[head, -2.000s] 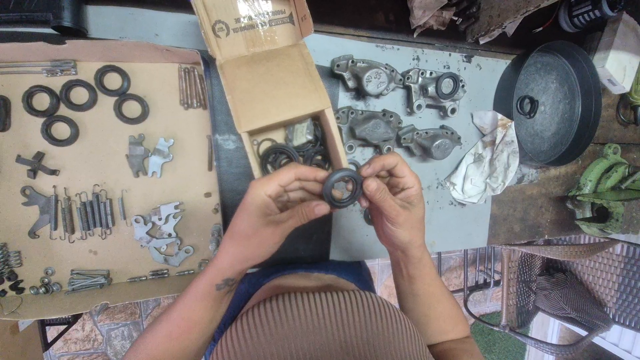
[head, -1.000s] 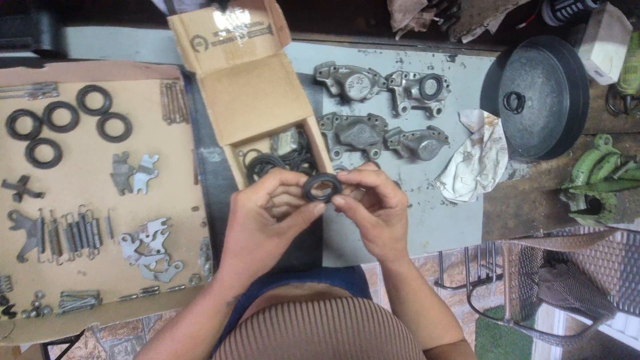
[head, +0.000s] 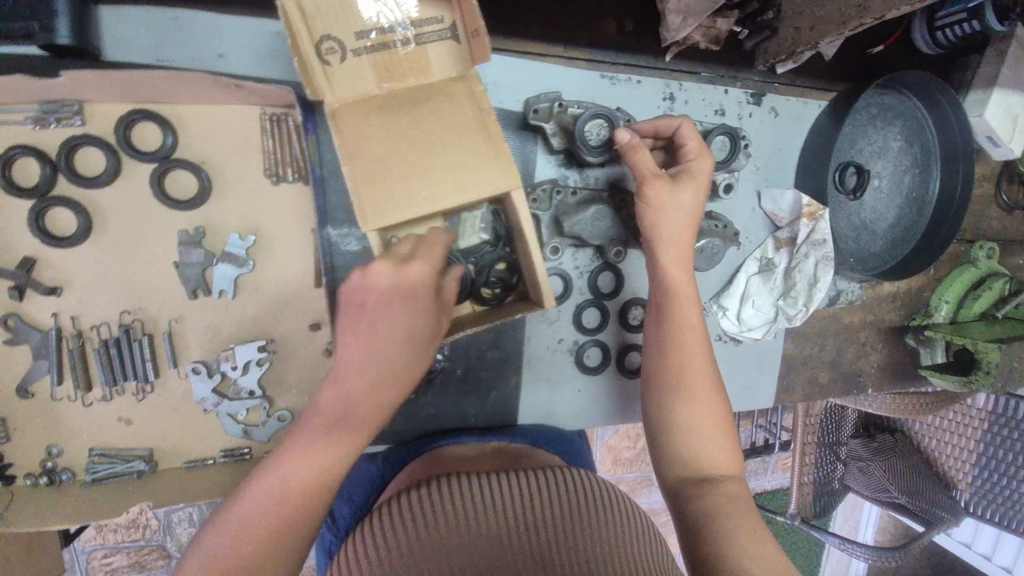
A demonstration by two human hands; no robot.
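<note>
My right hand (head: 670, 184) pinches the edge of a black rubber ring seal (head: 582, 138) between thumb and fingers, over the upper left cast metal housing (head: 548, 112). Another ring (head: 722, 149) lies on the upper right housing, partly behind my hand. My left hand (head: 404, 300) reaches into the open cardboard box (head: 538, 256), which holds black rings (head: 496, 276) and a small plastic bag (head: 472, 227); its fingertips are partly hidden, so any hold is unclear. Two more housings (head: 590, 222) (head: 714, 240) sit below. Several smaller black rings (head: 592, 318) lie beneath them on the grey sheet.
At the left, a cardboard tray (head: 152, 308) bears large rings (head: 144, 135), springs (head: 124, 352), metal plates (head: 234, 264) and bolts (head: 120, 466). At the right are a crumpled white cloth (head: 780, 268), a round black pan (head: 896, 232) and a green metal part (head: 972, 320). A wicker chair (head: 824, 480) stands below.
Both hands held a black ring together in front of the box. They have parted: my right hand has moved with a ring to the upper left housing, and my left hand has gone into the box.
</note>
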